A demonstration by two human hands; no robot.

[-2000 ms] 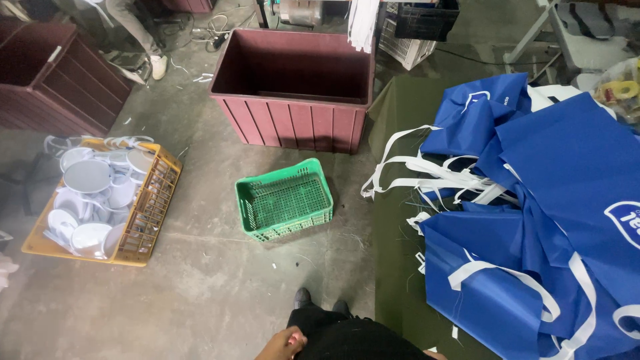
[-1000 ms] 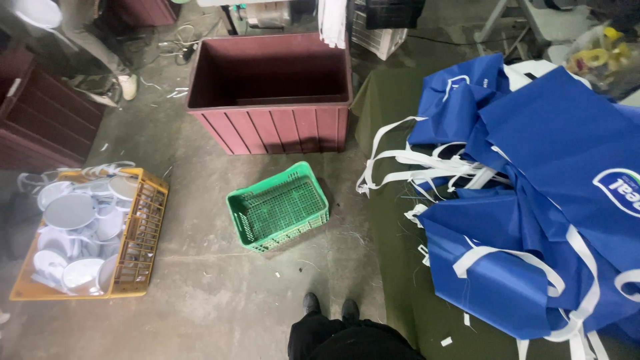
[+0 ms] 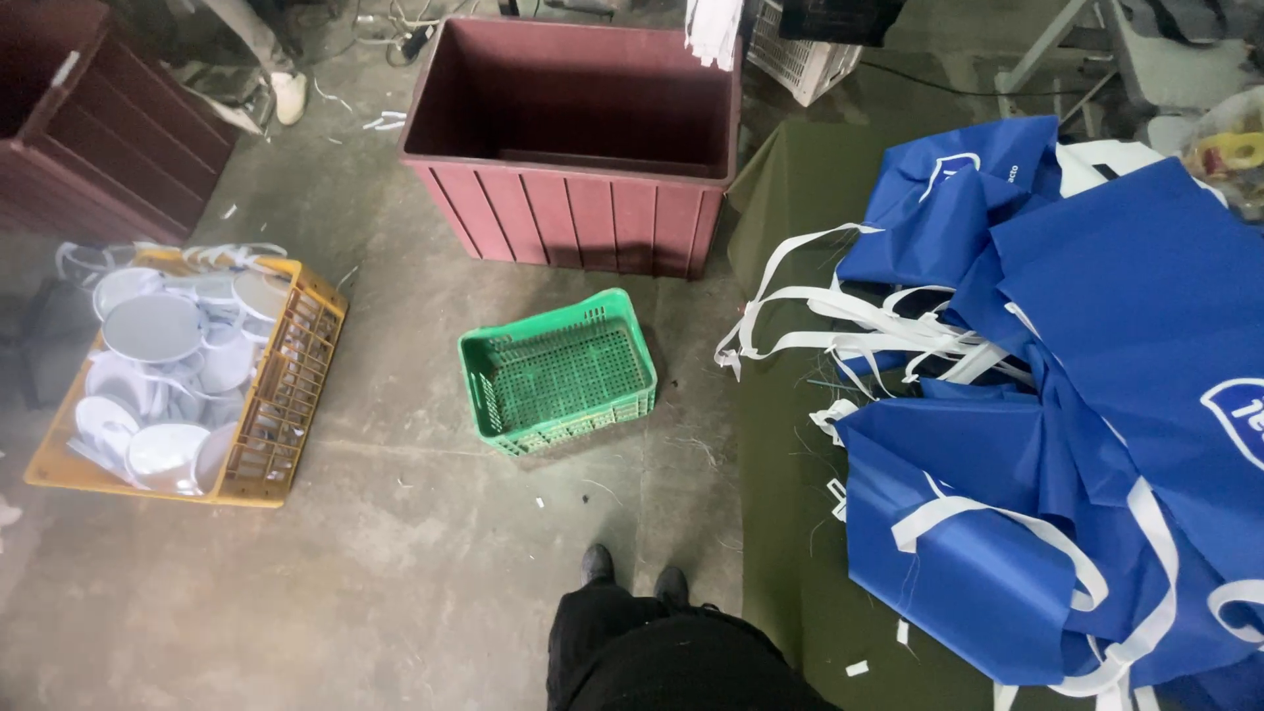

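Neither my left hand nor my right hand shows in the head view now. In front of my feet, an empty green plastic crate (image 3: 563,380) rests on the concrete floor. To my right, blue fabric bags (image 3: 948,504) with white strap handles (image 3: 869,316) lie heaped on a dark green cloth (image 3: 780,425). Far left stands a yellow plastic crate (image 3: 286,395) filled with white round-ended items (image 3: 153,329), possibly rolls of strap.
Beyond the green crate stands a large maroon plastic bin (image 3: 583,212), with another maroon bin (image 3: 128,128) at upper left. Near it is a person's leg and shoe (image 3: 288,97). Cables (image 3: 395,30) and scraps lie on the floor; a pale crate (image 3: 800,59) stands behind.
A hand that showed at the bottom edge two seconds ago has left the view. The person's leg at upper left remains there.
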